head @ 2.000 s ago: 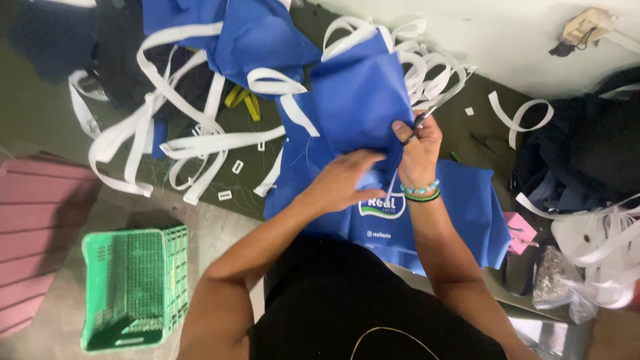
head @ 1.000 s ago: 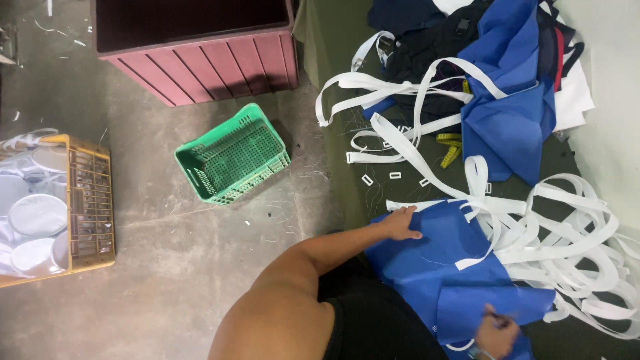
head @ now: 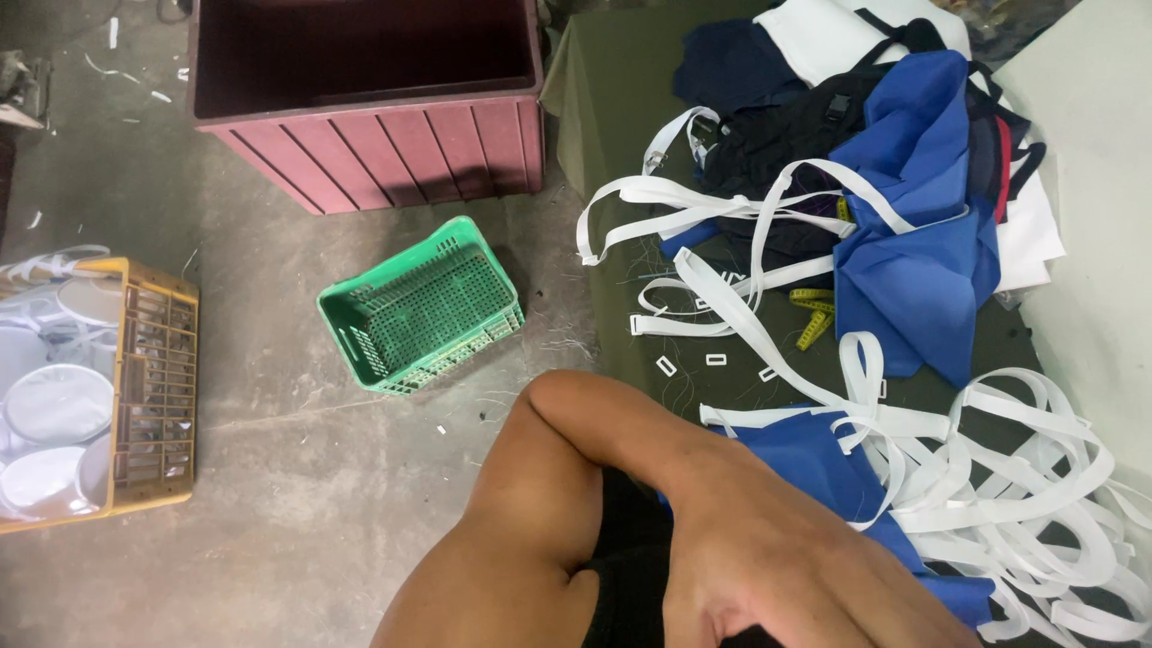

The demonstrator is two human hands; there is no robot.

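Observation:
My left hand is raised close to the camera at the bottom, its back showing and its fingers cut off by the lower edge, so its grip cannot be seen. Behind it, blue fabric lies on the green-covered table beside a heap of white webbing straps. More blue fabric and a long white strap lie farther up the table. Several small white plastic slider buckles are scattered near a yellow measuring tape. My right hand is out of view.
On the floor stand a green plastic crate, a dark red ribbed bin and a yellow crate with white round items. Black straps and cloth lie at the table's far end; a pale wall borders its right side.
My left hand has lifted off the blue fabric toward the camera. My right hand, which held scissors at the blue fabric in the earliest frame, has left the view. The view has swung left since then.

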